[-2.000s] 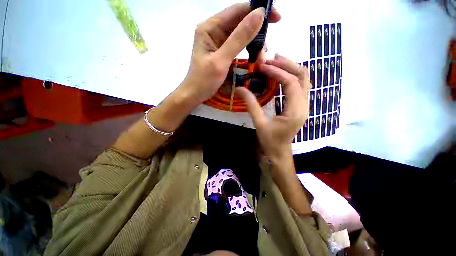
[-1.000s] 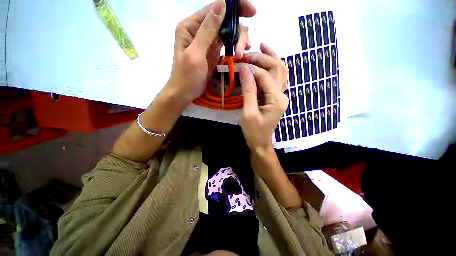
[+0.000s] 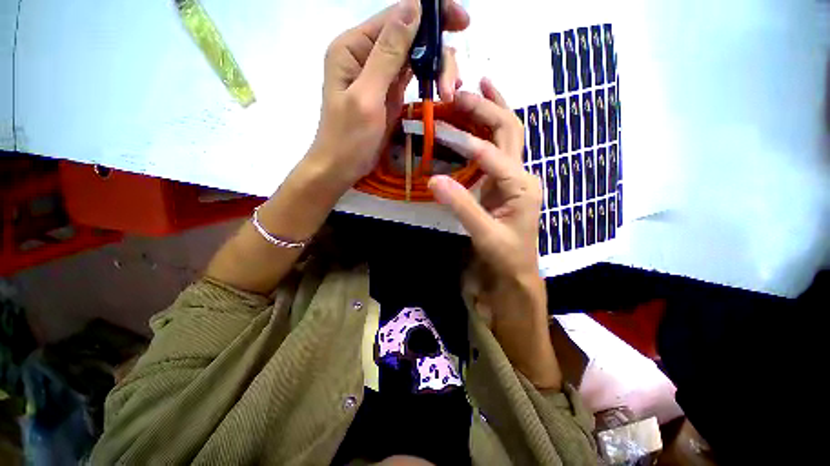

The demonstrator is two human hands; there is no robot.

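Observation:
My left hand holds the black car lighter plug upright between thumb and fingers; its top is cut off by the picture's edge. The orange cable runs down from the plug into the coiled cable, which has a tan rubber band around it. A pale strip, perhaps a label seen from its back, lies across the cable below the plug. My right hand is at the coil's right side, thumb apart from the fingers, fingertips by the pale strip. I cannot tell whether it grips the strip.
The label sheet with rows of black strips lies right of my right hand. A yellow-green stick lies at the upper left. The white table's near edge runs below the coil. Red-orange bins are beneath at left.
Since two seconds ago the plug and my left hand have moved left, and the pale strip has come into view at the cable. Since one second ago my right thumb has moved away from its fingers.

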